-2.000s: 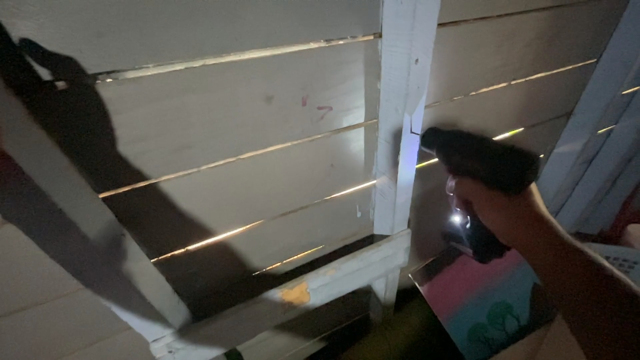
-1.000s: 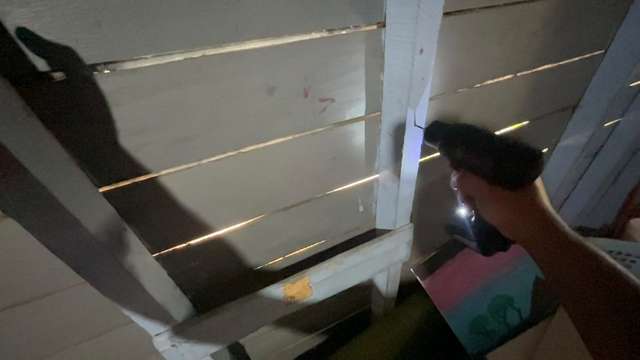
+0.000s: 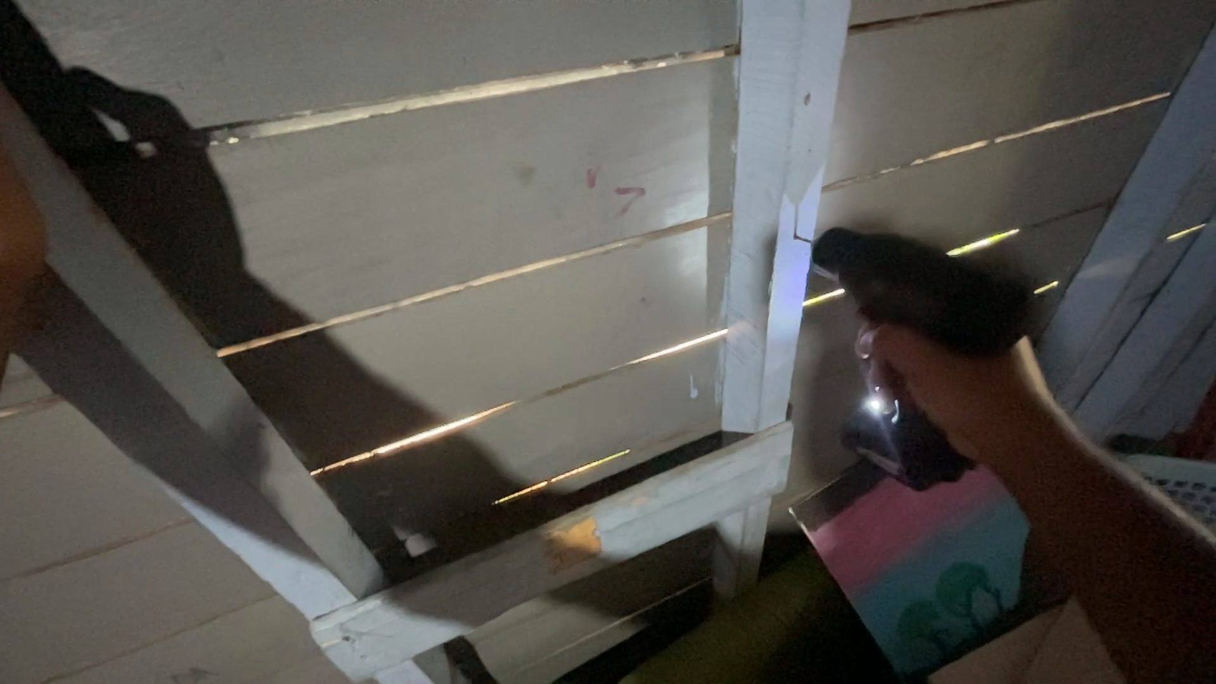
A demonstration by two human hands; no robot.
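Note:
My right hand (image 3: 936,380) is closed around the grip of a dark cordless drill-driver (image 3: 921,275), whose lit lamp shines low on its front. The tool's nose points left and sits at the side of a white wooden post (image 3: 774,285), where a thin dark bit or fastener shows at the wood. Whether it touches the post I cannot tell. Of my left side, only a blurred patch of skin (image 3: 17,237) shows at the far left edge; its fingers are out of view.
Behind the post is a plank wall (image 3: 513,190) with light through its gaps. A white horizontal rail (image 3: 665,508) runs below, a slanted timber (image 3: 190,361) stands left. At lower right are a painted picture with trees (image 3: 921,570) and a white perforated basket (image 3: 1168,475).
A blurred patch of skin has come into view at the left edge. The drill-driver stays beside the post in my right hand.

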